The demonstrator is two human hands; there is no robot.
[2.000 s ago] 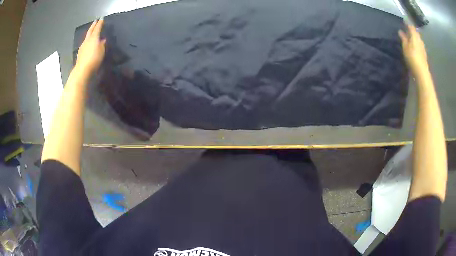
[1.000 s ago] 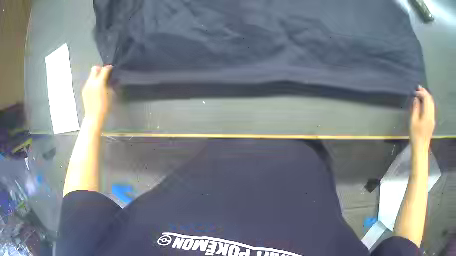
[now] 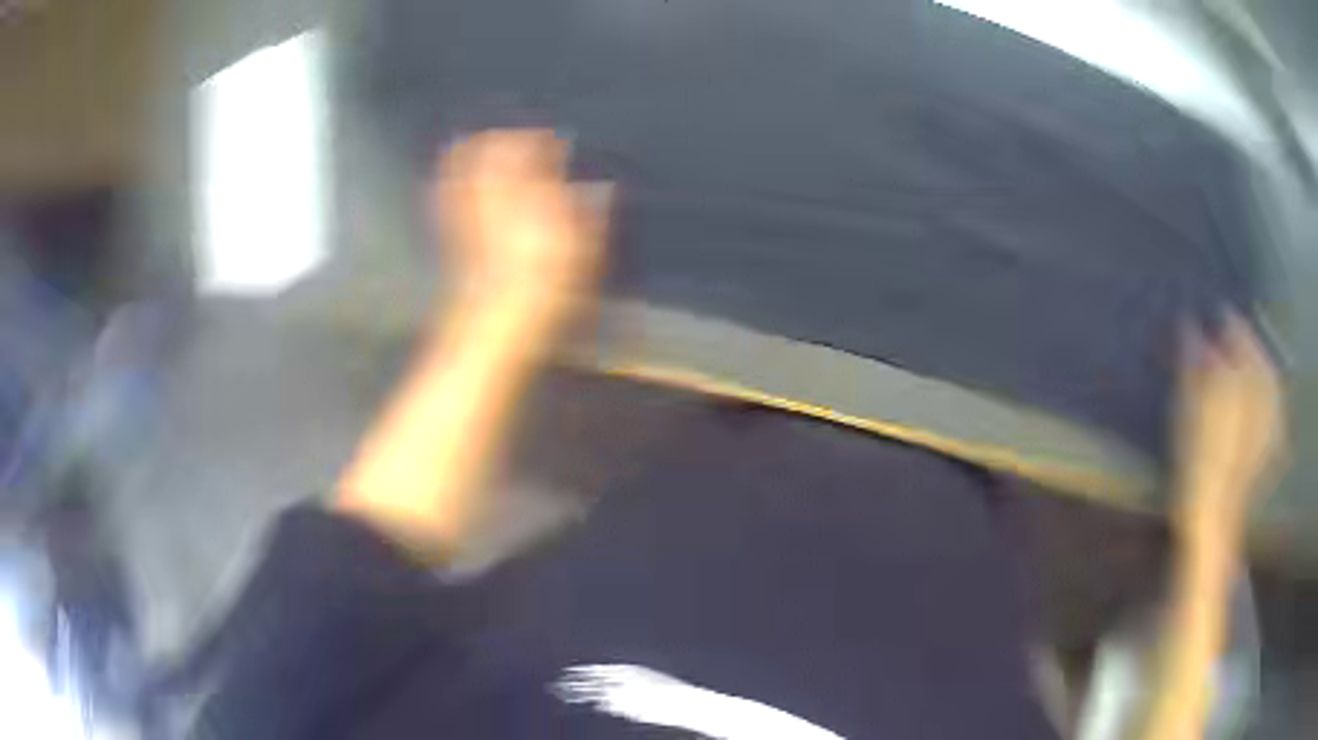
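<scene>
The dark fabric point(image 3: 867, 188) lies spread over the table, its near border running close to the table's front edge. My left hand point(image 3: 513, 203) is at the left part of the fabric, blurred, with its fingers bent; I cannot tell whether it grips the cloth. My right hand point(image 3: 1229, 383) is at the fabric's near right corner, also blurred, and its fingertips are indistinct against the cloth. The whole view is smeared by motion.
A white paper piece point(image 3: 263, 166) lies on the table at the left. The table's yellowish front edge point(image 3: 867, 422) slants down to the right. Pale material point(image 3: 1156, 672) shows below the edge at the lower right. Blurred bluish clutter is at the far left.
The view has turned and blurred. My left hand has moved inward to the right, and my hands are nearer each other. The fabric now reaches closer to the table edge.
</scene>
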